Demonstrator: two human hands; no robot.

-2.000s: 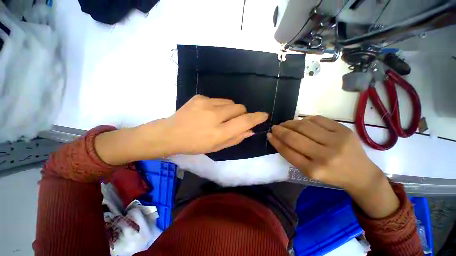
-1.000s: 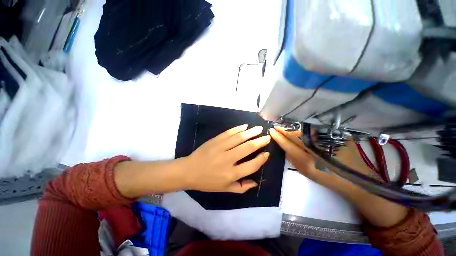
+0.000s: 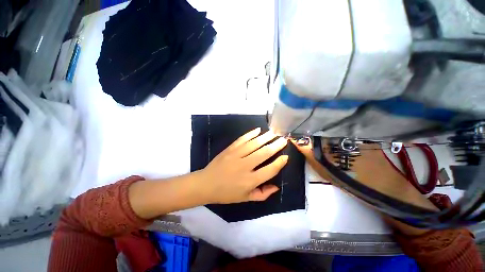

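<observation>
A black pocket piece [image 3: 223,130] with thin white guide lines lies on the white table under the sewing machine head [image 3: 340,58]. White lining [image 3: 255,236] shows beneath its lower edge. My left hand [image 3: 242,170] lies flat on the black piece, fingers spread, fingertips near the needle area. My right hand [image 3: 319,159] is at the needle area on the right, partly hidden behind the machine head and a dark cable. Its fingertips touch the cloth; whether they pinch it is hidden. The needle itself is not clear.
A pile of black panels [image 3: 151,50] lies at the upper left. A white cloth bundle [image 3: 37,143] is at the far left. Red shears handles [image 3: 420,167] show behind the cable at right. A ruler [image 3: 345,245] runs along the front edge, with blue crates [image 3: 173,249] below.
The view has shifted up to the machine head and black pile. The black piece has moved away from me, under the machine. Both hands have moved to the needle area, my left now flat.
</observation>
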